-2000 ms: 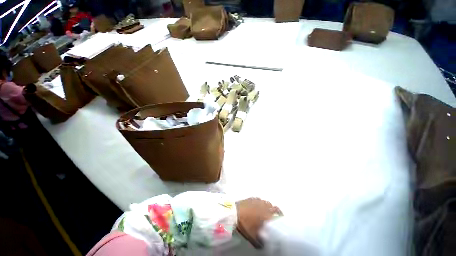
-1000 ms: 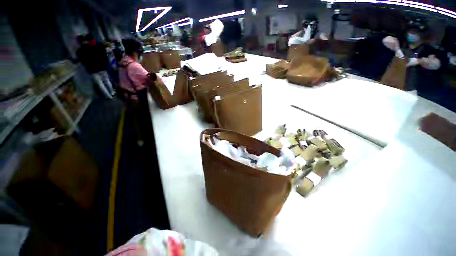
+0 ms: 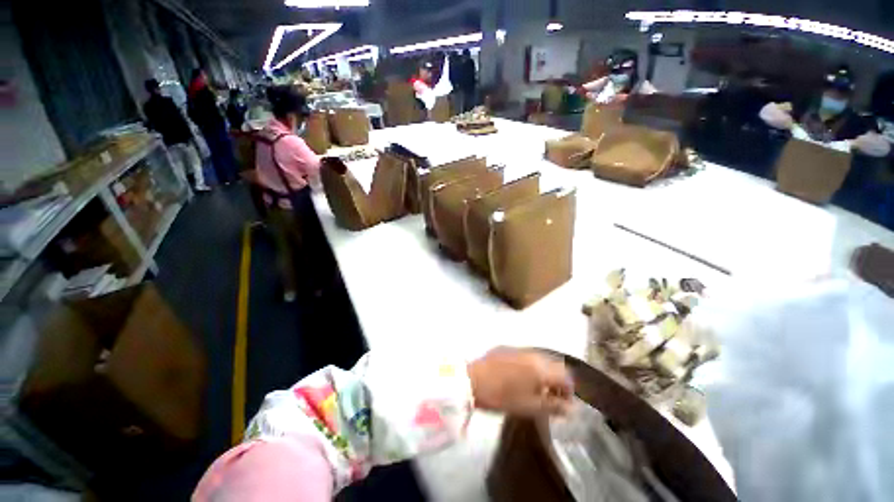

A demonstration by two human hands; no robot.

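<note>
A brown handbag [image 3: 521,461] stands at the bottom edge of the view, partly cut off, its mouth open towards me. Crumpled whitish stuffing [image 3: 600,456] shows inside. My left hand [image 3: 524,382], slightly blurred, comes from the lower left in a flowered oversleeve. Its fingers are curled on the bag's left top edge; the fingertips are not clear. My right hand is not in view. A thin, pale, greyish sheet [image 3: 799,392] spreads at the right, beyond the bag.
Rolled khaki straps [image 3: 652,338] lie heaped behind the bag. Several upright brown bags [image 3: 534,245] stand in a row on the white table [image 3: 392,294]. A thin dark rod [image 3: 671,248] lies farther back. People work around the table; an open brown box [image 3: 147,368] stands lower left.
The view has swung left and up. The stuffed bag now sits lower and closer. My left hand has come to its top edge. The pale sheet now shows at the right.
</note>
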